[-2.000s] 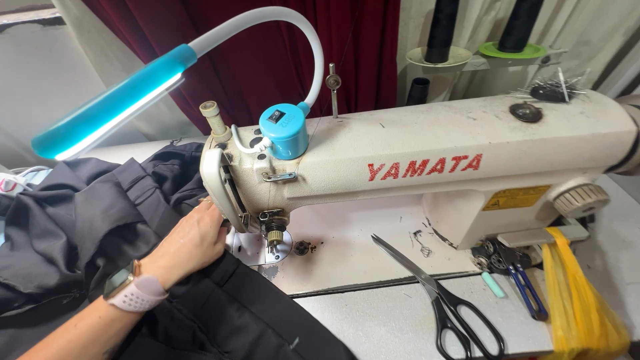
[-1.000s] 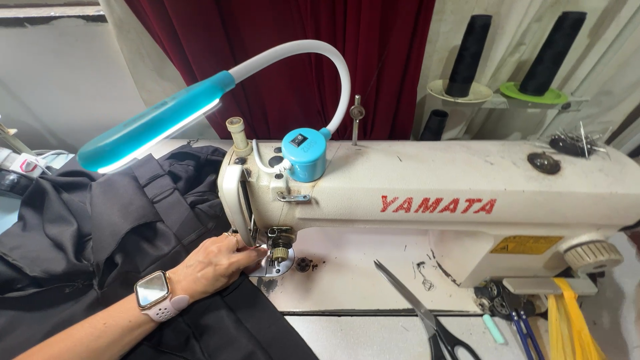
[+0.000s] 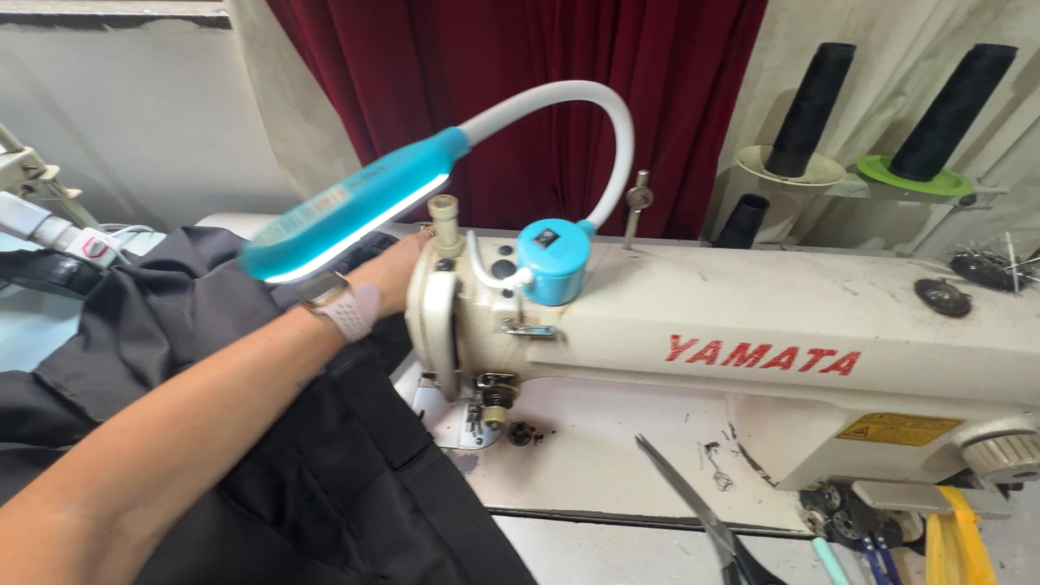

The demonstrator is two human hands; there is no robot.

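My left hand (image 3: 400, 268), with a watch on its wrist, reaches behind the head of the white Yamata sewing machine (image 3: 731, 325). Its fingers are mostly hidden behind the machine head, so their grip does not show. Black fabric (image 3: 325, 455) lies under my forearm and spreads left of the machine. The presser foot and needle area (image 3: 474, 418) stands right of the fabric's edge. A blue lamp (image 3: 357, 207) shines above my wrist, its round base (image 3: 555, 260) on the machine. My right hand is out of view.
Black-handled scissors (image 3: 715, 528) lie in front of the machine, near small blue-handled snips (image 3: 881, 556) and a yellow plastic bag (image 3: 959, 536). Black thread cones (image 3: 812, 110) stand at the back right. Pins lie in a dish (image 3: 987, 268) on the machine's top.
My left hand has moved from beside the needle area to behind the machine head. The black fabric's edge now lies apart from the presser foot. The view has shifted.
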